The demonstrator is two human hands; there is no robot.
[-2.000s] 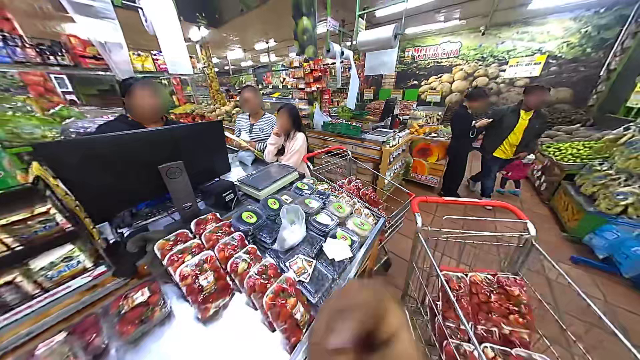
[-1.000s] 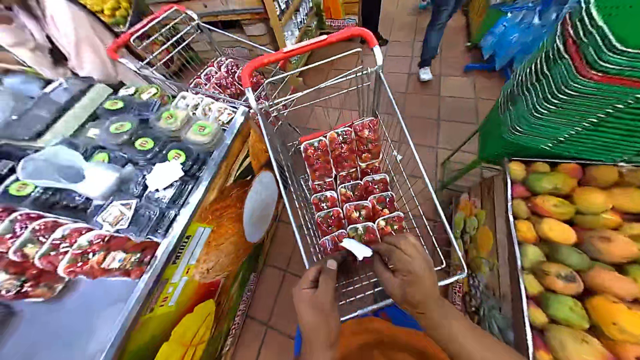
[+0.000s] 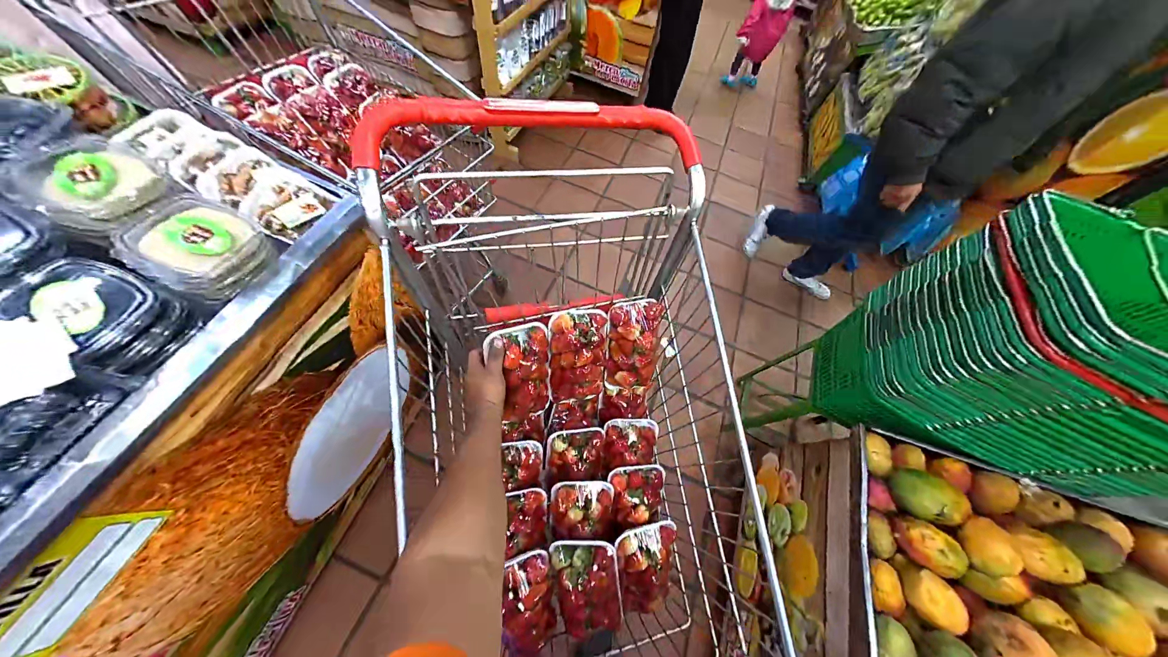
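Note:
My left hand (image 3: 486,374) reaches down into a metal shopping cart (image 3: 716,360) with a red handle. Its fingers touch the left edge of a wrapped strawberry punnet (image 3: 524,359) at the far left of the rows; how firmly they hold it cannot be told. Beside that punnet, further stacked punnets of strawberries (image 3: 578,342) stand in the cart, and more rows (image 3: 582,511) lie nearer to me. All have pale trays under clear film. My right hand is out of view.
Left is a counter edge (image 3: 301,255) with lidded plastic tubs (image 3: 196,239). A second cart (image 3: 456,173) holds more strawberry packs. On the right are stacked green baskets (image 3: 967,338) and a crate of mangoes (image 3: 990,543). A person in a dark jacket (image 3: 976,100) walks beyond them.
My hands were together over the near end of the cart with a small white item. Now my left hand is at the far punnets, and my right hand has left the view.

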